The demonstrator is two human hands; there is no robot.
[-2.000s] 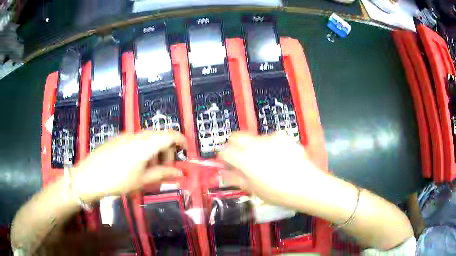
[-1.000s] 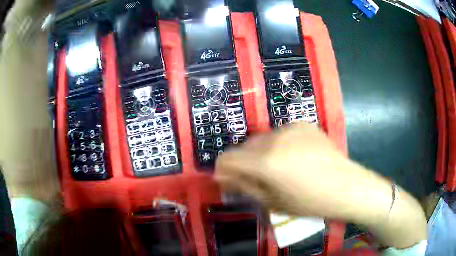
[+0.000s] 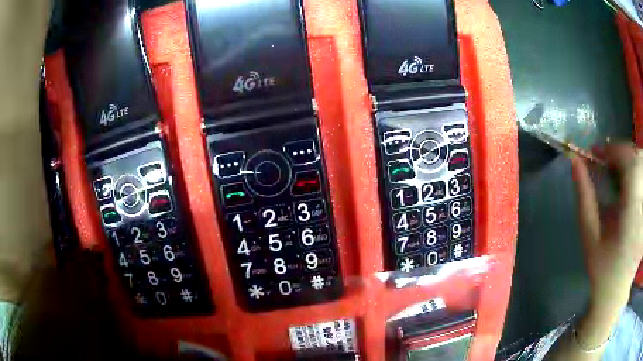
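Open black flip phones (image 3: 271, 211) lie in a red foam tray (image 3: 356, 155), keypads towards me. A clear, shiny film strip (image 3: 437, 271) lies across the bottom of the right phone's keypad and the tray. My right hand (image 3: 617, 173) is small and blurred at the right, over the dark green surface beside the tray. Its fingers pinch a thin card (image 3: 564, 144), seen edge-on. At the left edge only a large blurred piece of my left forearm shows; the left hand itself is outside the picture.
A barcode label (image 3: 324, 337) and a closed phone (image 3: 437, 338) are in the tray's near row. Part of another red tray (image 3: 631, 42) shows at the upper right. A dark blurred shape covers the lower left. A small blue item is cut off at the top right.
The view has come closer to the phones. My right hand has moved off the keypads to the right, past the tray. My left forearm remains at the left edge.
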